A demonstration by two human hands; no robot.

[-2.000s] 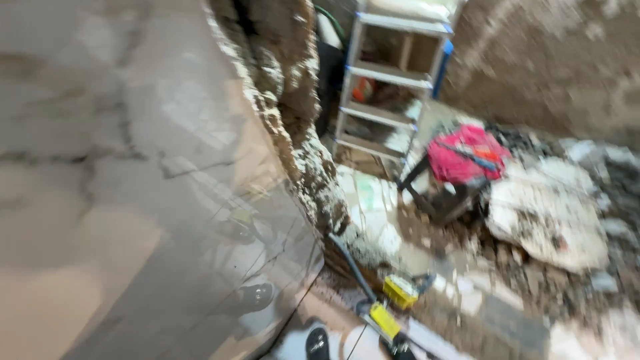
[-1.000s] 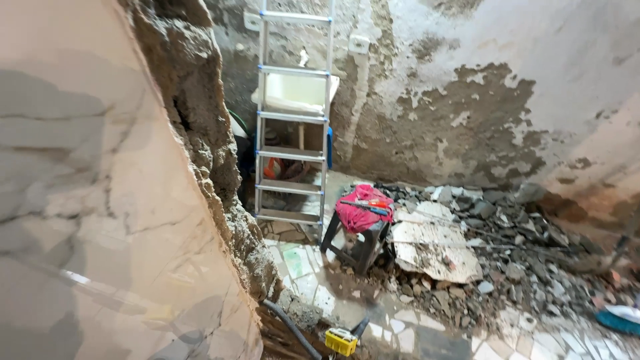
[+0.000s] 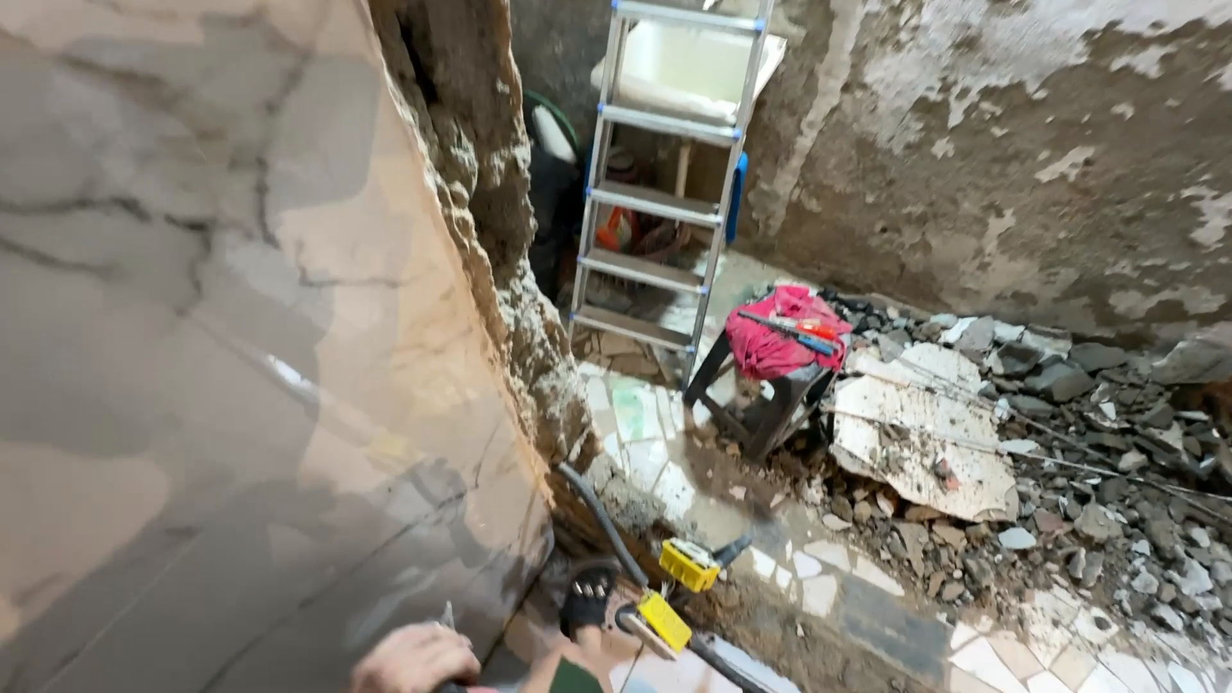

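At the bottom edge, left of centre, my left hand is curled into a fist beside the large marble-patterned wall panel. A small pointed tip rises from the fist and something dark shows below it; what the tool is I cannot tell. My right hand is not in view. To the right of the fist are a sandalled foot and a piece of green cloth. Beyond the foot, yellow electrical boxes lie by a grey conduit at the broken wall edge.
An aluminium ladder stands at the back before a white basin. Right of it, a dark stool bears a pink cloth and hand tools. A broken slab lies on rubble along the peeling wall.
My left hand has come into view at the bottom edge; neither earlier frame shows it. The view has swung up and back down.
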